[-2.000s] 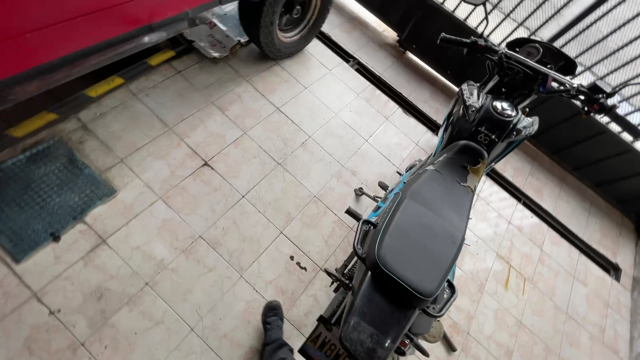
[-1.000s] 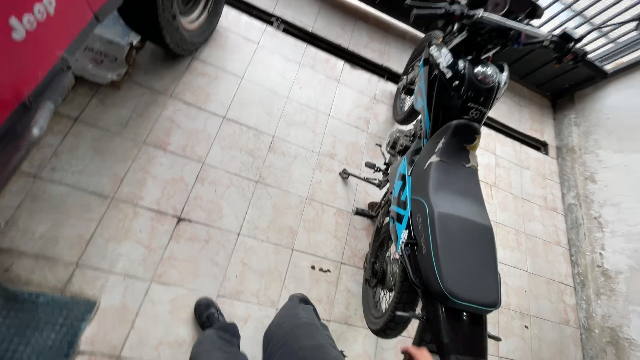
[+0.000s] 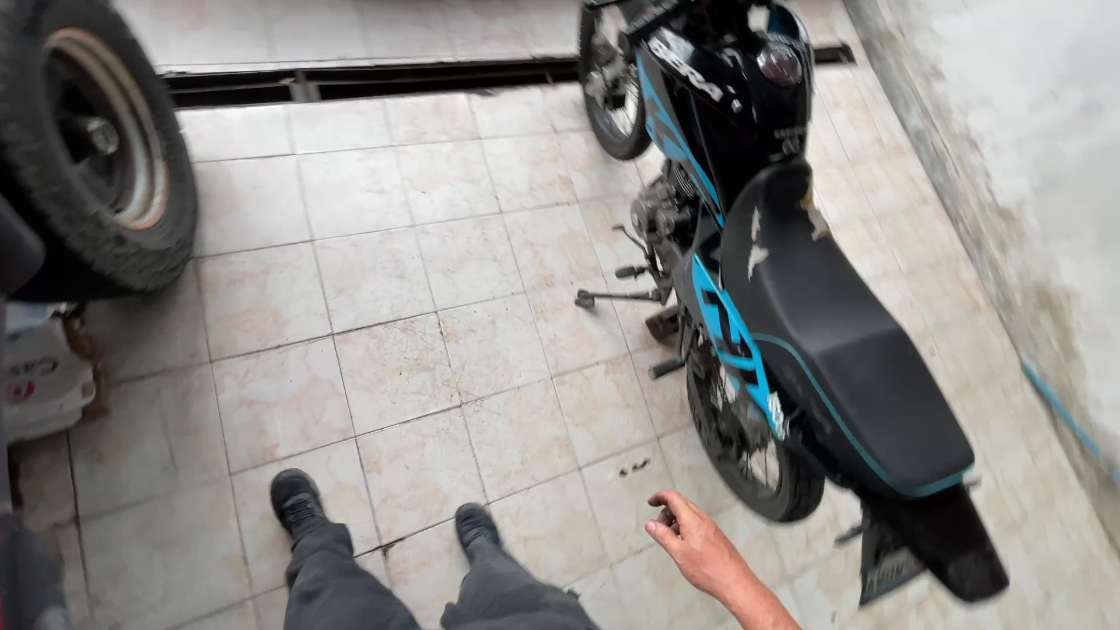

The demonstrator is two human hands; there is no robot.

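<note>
My right hand [image 3: 696, 542] hangs at the lower middle, fingers curled loosely and apart, with nothing in it. It is left of the rear wheel [image 3: 752, 437] of a black and blue motorcycle and does not touch it. The motorcycle's black seat [image 3: 840, 332] has torn patches near its front end. Its kickstand [image 3: 617, 298] sticks out to the left over the tiles. My left hand is outside the view.
A vehicle wheel [image 3: 96, 149] stands at the upper left, with a torn printed sack [image 3: 44, 376] below it. A dark floor channel [image 3: 437, 83] crosses the top. A stained wall [image 3: 1032, 175] rises at the right. My shoes [image 3: 297, 499] are on the floor tiles [image 3: 394, 367].
My right hand, barely visible at the bottom edge one second ago, now shows fully beside the rear wheel. The view has swung and come nearer to the motorcycle.
</note>
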